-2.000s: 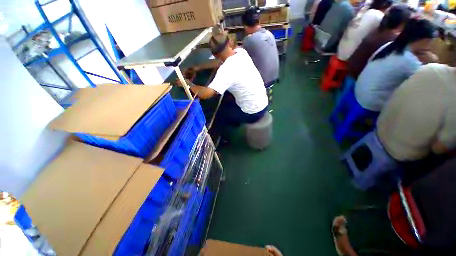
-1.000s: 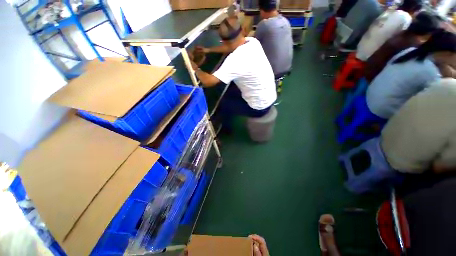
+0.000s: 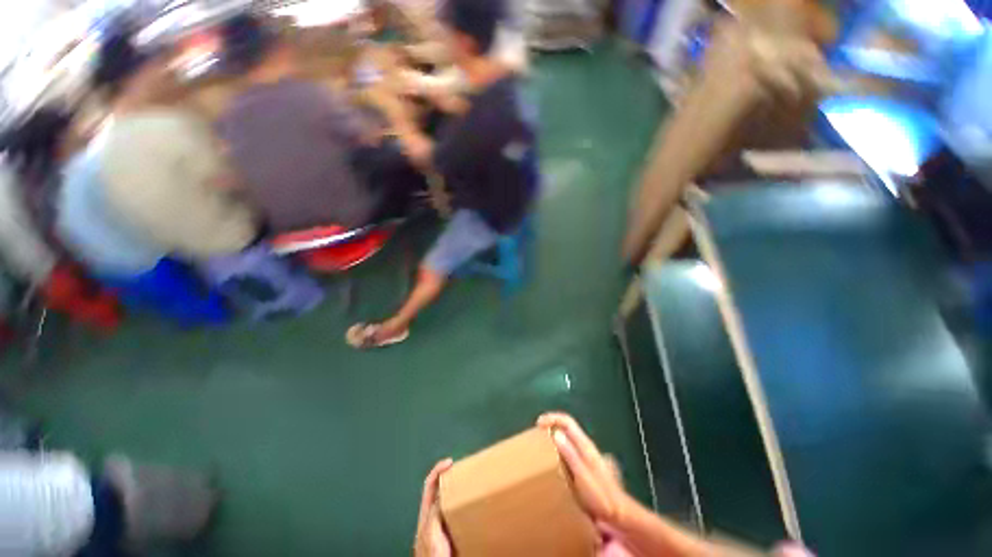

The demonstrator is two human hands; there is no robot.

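Note:
A brown cardboard box [image 3: 513, 495] is at the bottom centre, held up over the green floor. It looks like a closed brick shape; its lower part is cut off by the frame edge. My left hand [image 3: 434, 517] grips its left side and is mostly cut off by the bottom edge. My right hand [image 3: 583, 470] holds the right side, with fingertips over the top far corner. The image is blurred by motion.
The dark green workbench [image 3: 838, 326] with a pale edge fills the right side. A large brown carton [image 3: 707, 120] stands behind it. Seated people on stools are at the upper left, one foot [image 3: 377, 334] extending into the aisle. Another person is partly visible at the lower left.
The view has swung right, from the blue crates to the workbench. The box has risen further into view, and both hands now show on it.

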